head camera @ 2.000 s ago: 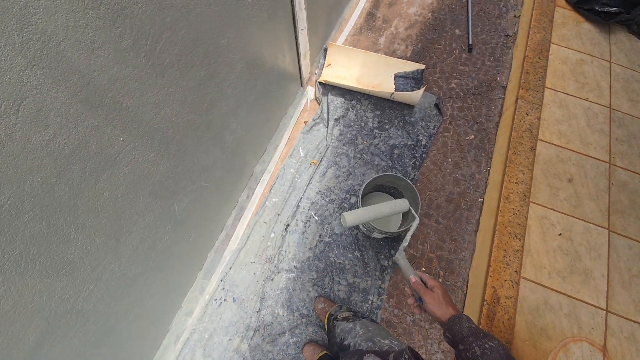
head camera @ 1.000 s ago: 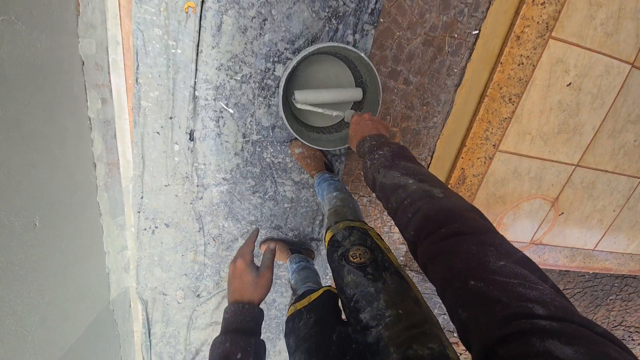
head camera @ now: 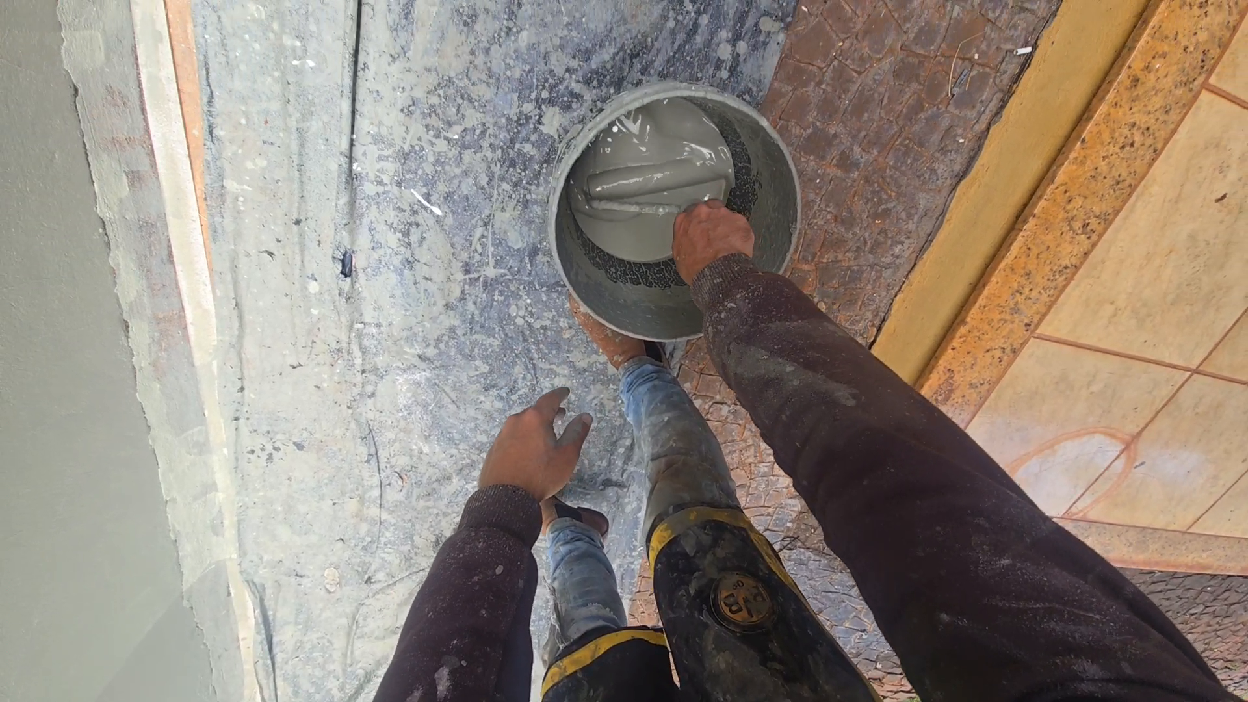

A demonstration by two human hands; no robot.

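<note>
My right hand (head camera: 714, 240) reaches inside a grey bucket (head camera: 775, 210) and is closed around the handle of a paint roller (head camera: 648, 179). The roller's sleeve lies in wet grey paint (head camera: 624, 236), coated with it; the grip itself is mostly hidden by my fingers. Lower and to the left, my left hand (head camera: 534, 447) hangs above the paint-spattered drop cloth (head camera: 419, 292) with thumb and fingers apart, holding nothing. The bucket stands at the cloth's right edge, just beyond my foot.
A grey painted wall (head camera: 78, 390) with a pale strip along its base runs down the left. Brown patterned paving (head camera: 858, 127) borders the cloth. Farther right are a yellow-edged granite curb (head camera: 1082, 185) and beige tiles (head camera: 1150, 273). My feet and legs are just below the bucket.
The roller, above the bucket two seconds ago with a paler sleeve, is now down in the paint and coated. My left hand has come into view since the earliest frame. The view has moved much closer.
</note>
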